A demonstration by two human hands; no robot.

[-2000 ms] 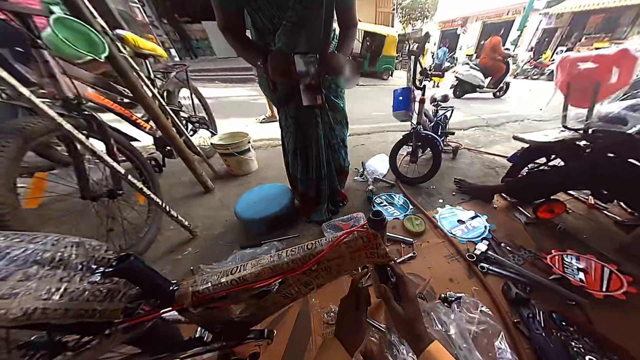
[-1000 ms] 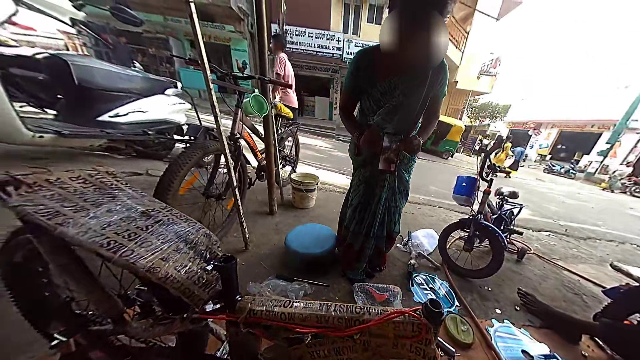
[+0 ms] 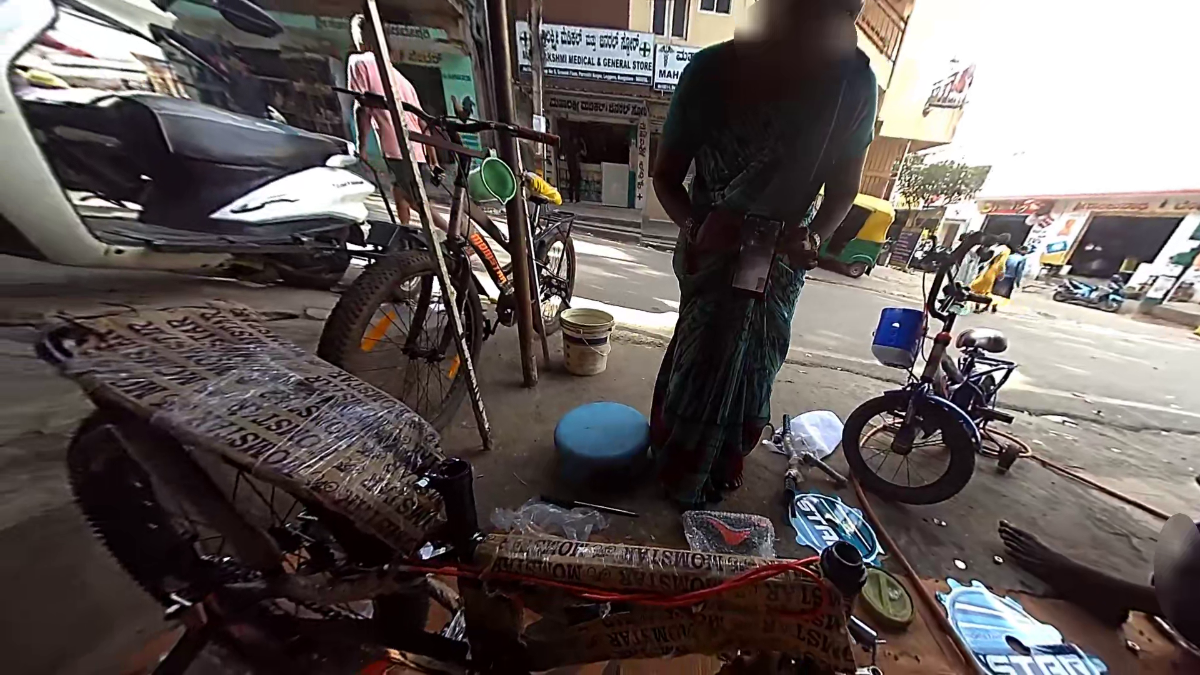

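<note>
Neither of my hands shows in the current head view; what they hold cannot be seen. A bicycle frame (image 3: 647,567) wrapped in printed brown paper and clear plastic lies across the bottom. Red cables (image 3: 600,592) run along its tube to the black head tube (image 3: 843,565). The black seat tube (image 3: 457,502) stands upright at its left. A paper-wrapped rear part (image 3: 272,412) covers the rear wheel (image 3: 141,516) at the lower left. A plastic-wrapped item (image 3: 729,534) with a red mark lies beyond the frame.
A person in a green sari (image 3: 750,281) stands ahead beside a blue stool (image 3: 602,442). A bucket (image 3: 587,341), a parked bicycle (image 3: 441,281), a scooter (image 3: 206,178) and a child's bicycle (image 3: 919,441) surround the spot. Disc-shaped covers (image 3: 1017,633) lie right, near another person's foot (image 3: 1041,562).
Both my hands, seen earlier near the front end of the wrapped frame, are out of view. The view has swung up and to the left.
</note>
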